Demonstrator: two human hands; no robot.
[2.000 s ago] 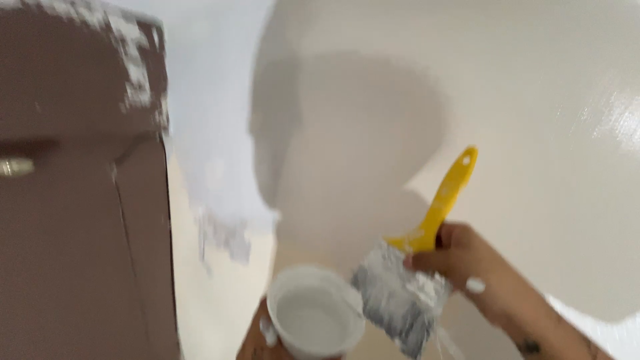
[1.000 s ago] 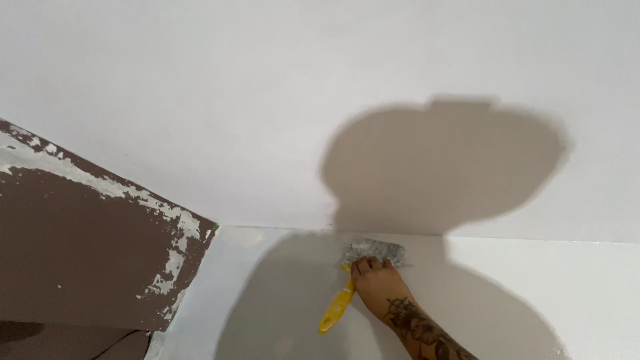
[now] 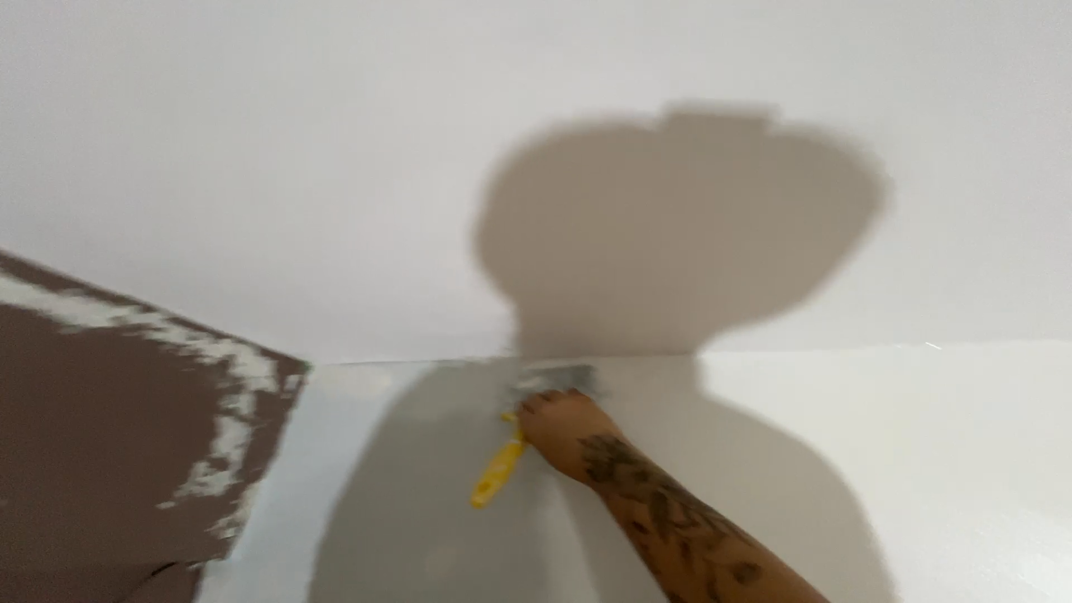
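My right hand (image 3: 563,427) is closed around a wide paintbrush near its bristles, low in the middle of the head view. The yellow plastic handle (image 3: 498,476) sticks out below the fingers, slanting down to the left. Grey, paint-coated bristles (image 3: 557,379) lie against the top of the wall (image 3: 435,477), just under its line with the white ceiling (image 3: 251,167). Part of the brush is hidden by the fingers. My left hand is out of view.
At the left is a brown painted surface (image 3: 100,419) with ragged white paint along its edges, meeting the wall at a corner. A large shadow (image 3: 670,234) falls across ceiling and wall.
The view has swung up to the ceiling line. Two seconds ago the brush was beside a white tub of paint; now it is at the wall's top edge. The tub has left the view.
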